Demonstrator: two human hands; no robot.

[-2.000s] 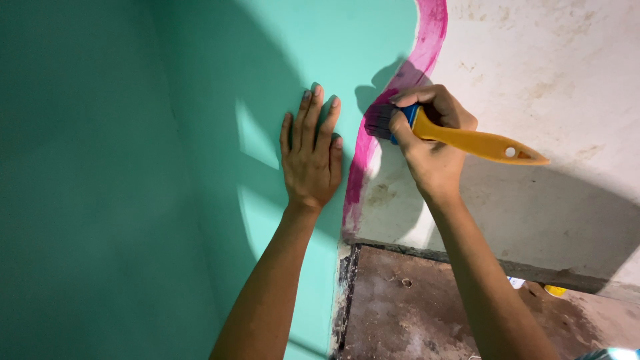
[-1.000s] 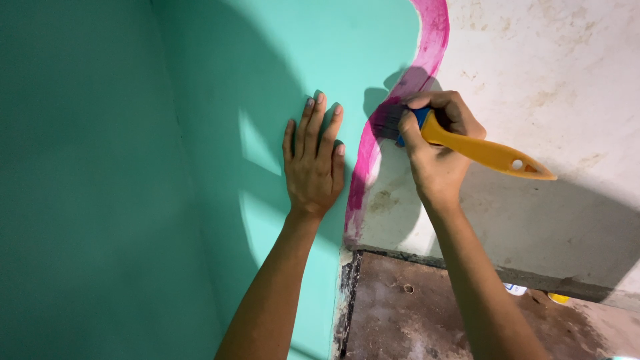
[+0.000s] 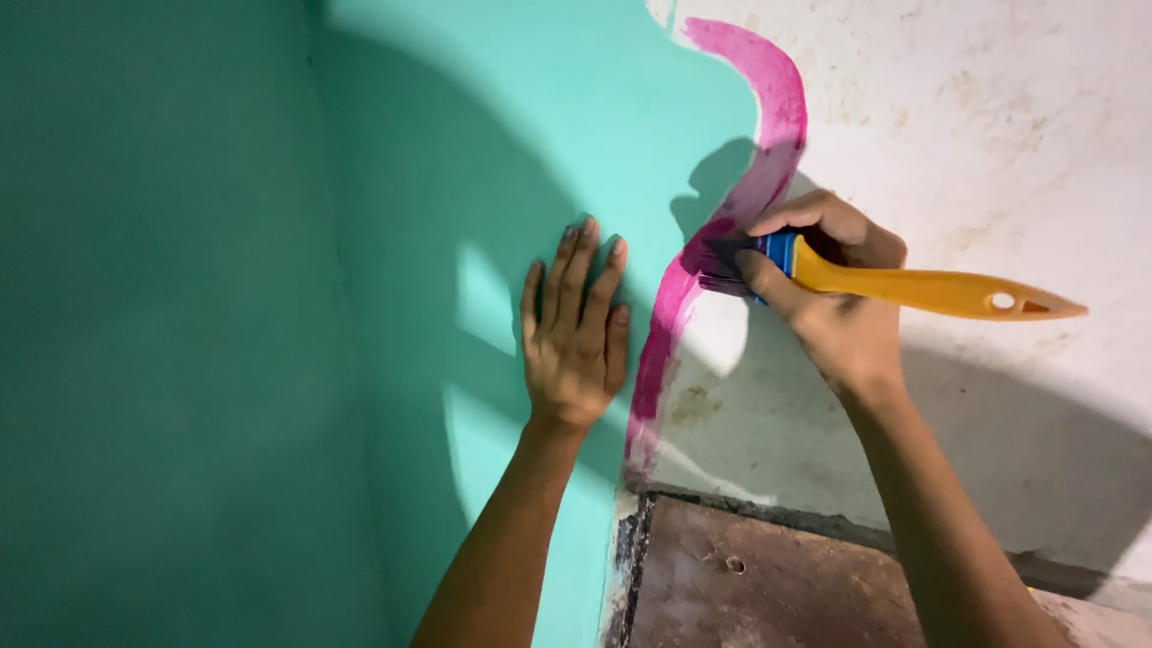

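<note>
My right hand (image 3: pixel 846 288) grips a paintbrush (image 3: pixel 936 290) near its blue ferrule; the yellow plastic handle points right. The dark bristles touch a curved pink painted band (image 3: pixel 781 99) that winds down between the teal painted wall (image 3: pixel 432 162) and the whitish wall surface (image 3: pixel 972 180). Just left of the band, my left hand (image 3: pixel 571 333) rests on the teal wall, fingers slightly spread and pointing up, holding nothing. The band looks deeper pink beside the bristles and lower down, paler and streaky at its bottom end. Part of the bristles lies behind my right thumb.
Below the wall lies a worn brown surface (image 3: pixel 774 576) with a small round mark (image 3: pixel 735 565). A dark, rough edge (image 3: pixel 810 517) runs between it and the whitish wall. A wall corner (image 3: pixel 337 243) stands at left. Shadows of the arms and hands fall on the walls.
The brush in my right hand stays at the band, its bristles slightly higher along it than two seconds ago. My left hand stays on the teal wall. The view has shifted, showing more of the band's top.
</note>
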